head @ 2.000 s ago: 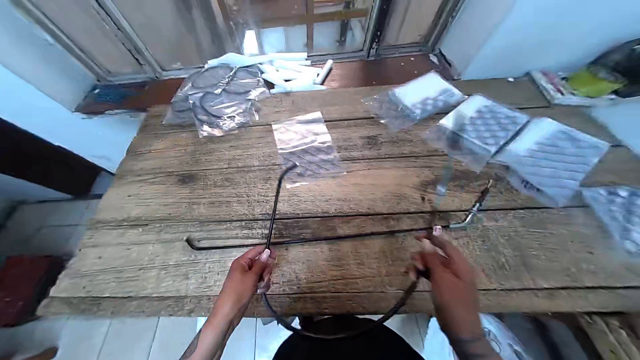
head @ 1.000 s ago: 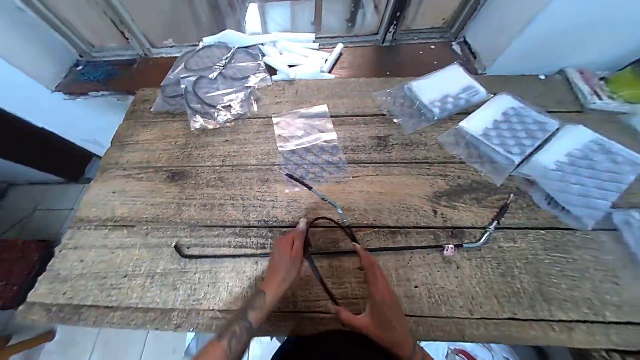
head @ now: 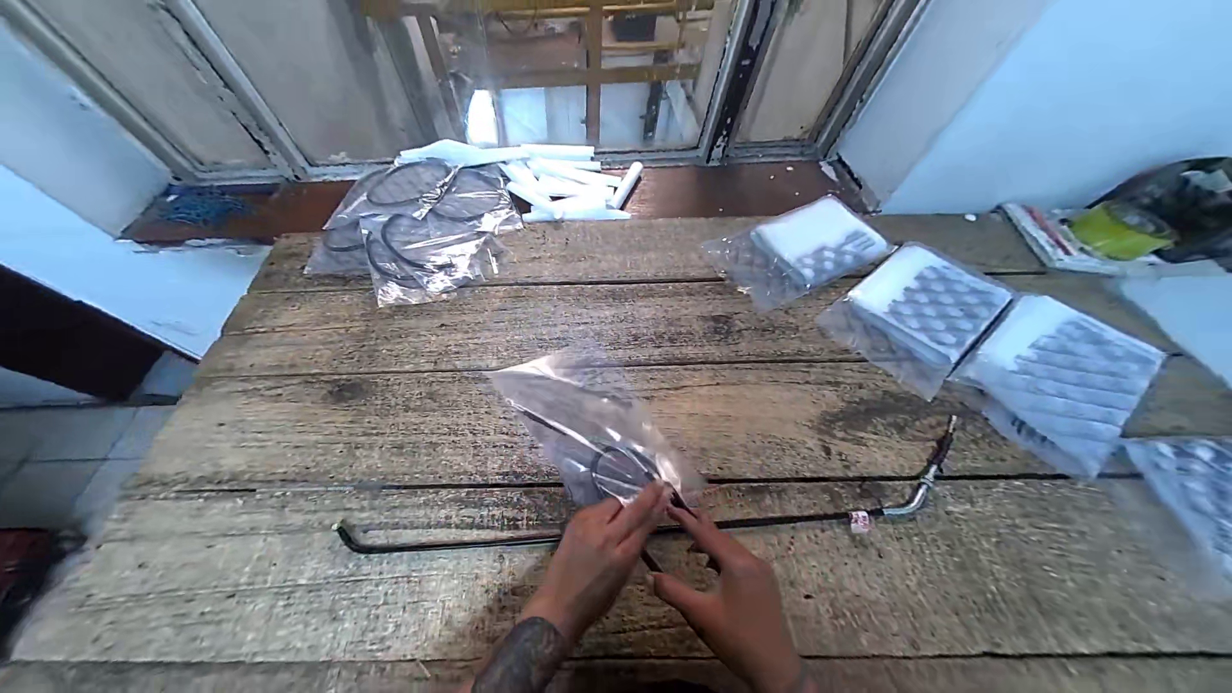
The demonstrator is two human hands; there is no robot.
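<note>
A coiled black cable (head: pixel 621 467) lies partly inside a clear plastic bag (head: pixel 577 404), its near part still outside the bag's mouth. My left hand (head: pixel 602 553) pinches the bag's edge by the coil. My right hand (head: pixel 727 587) holds the outside part of the cable, fingers and thumb around it. Under both hands a long black cable (head: pixel 452 545) lies across the table, with a bent left end, a small label and a bent metal pipe end (head: pixel 912 499) at the right.
Clear bags with coiled black cables (head: pixel 423 255) lie at the table's back left, by white rolled tubes (head: pixel 568 183). Several packets with bubble-patterned plastic (head: pixel 943 308) lie along the right side. A yellow-green roll (head: pixel 1121 231) sits at the back right. The wooden table (head: pixel 289 404) has plank gaps.
The cable, a wide open loop two seconds ago, is now a small coil partly inside the clear bag. That bag lay flat beyond my hands before; now my left hand holds it.
</note>
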